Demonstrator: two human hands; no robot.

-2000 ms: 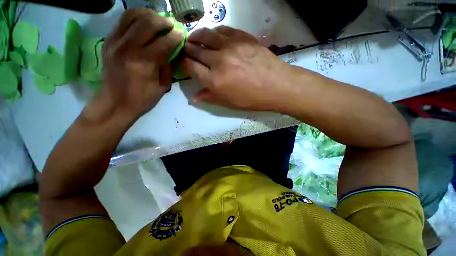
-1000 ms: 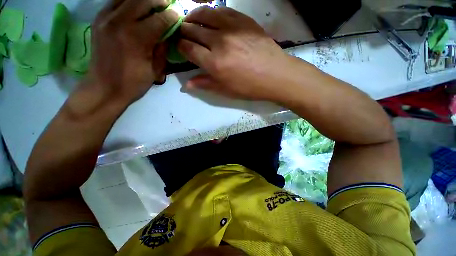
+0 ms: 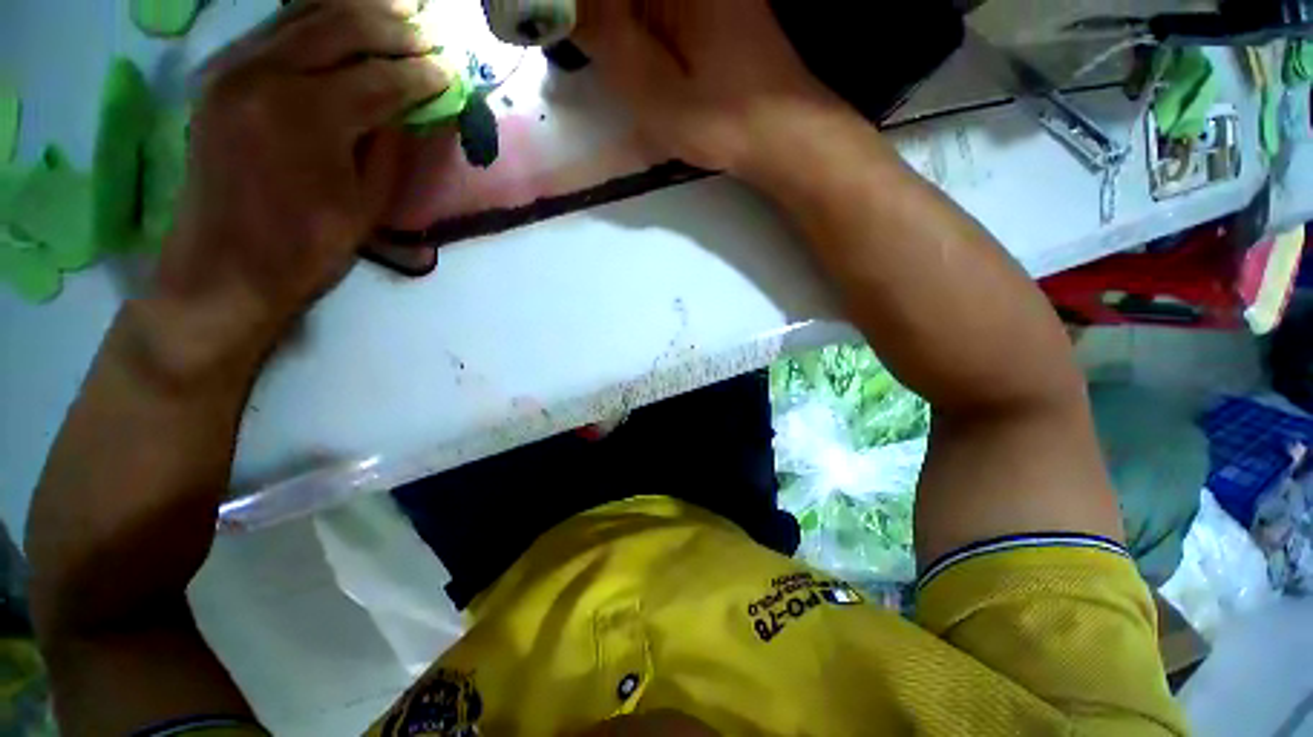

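Note:
My left hand [image 3: 310,123] is at the upper left, its fingertips on a small green fabric piece [image 3: 439,104] beside the bright lamp spot. Most of that piece is hidden by the fingers. My right hand [image 3: 677,72] is at the top edge, right of the pale round knob [image 3: 529,17]; its fingers are blurred and partly out of the picture. The small dark tab [image 3: 478,133] shows on the pinkish machine bed [image 3: 504,173] between my hands. The needle is lost in the glare.
Loose green pieces [image 3: 130,151] lie left of my left hand. A black object [image 3: 878,51] is behind my right forearm. A slim silver tool [image 3: 1068,127] and a small parts tray [image 3: 1192,170] with a green scrap lie at right. A bag of green pieces [image 3: 850,446] is below the table.
My right hand has moved up and right, away from my left hand, uncovering the bed and dark tab. My left hand has moved slightly left in the picture. The view has shifted right.

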